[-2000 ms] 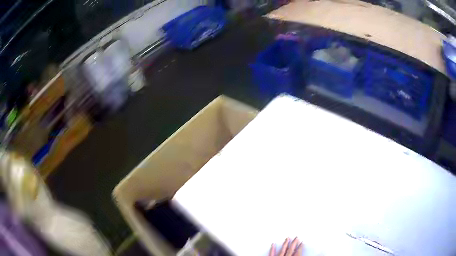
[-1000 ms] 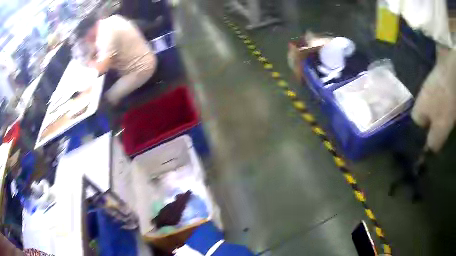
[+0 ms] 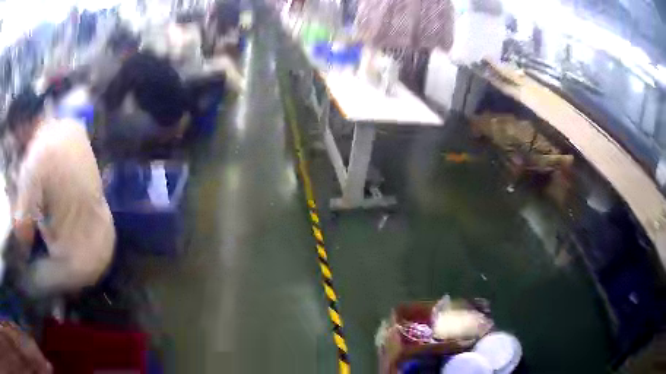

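Observation:
Neither of my hands can be made out. A blurred skin-toned shape [image 3: 20, 352] is cut off at the bottom left corner; I cannot tell whose or what it is. Nearest in front, at the bottom right of centre, an open reddish-brown carton [image 3: 392, 350] holds a cream bundle [image 3: 460, 323] and other small things. Two white rounded things [image 3: 500, 352] lie at its near side, over something blue. A red crate [image 3: 95, 349] stands at the bottom left, cut off by the edge.
Yellow-black floor tape [image 3: 326, 281] runs up the green floor. A white table [image 3: 391, 109] on grey legs stands ahead. A person in a pale top [image 3: 69, 201] bends at the left, beside a blue crate [image 3: 146, 226]. A long pale-topped bench [image 3: 577, 124] curves along the right.
The view has swung up and along the aisle. The red crate now lies at the bottom left, the carton at the bottom. The dark-edged slab and white-grey basket are out of view.

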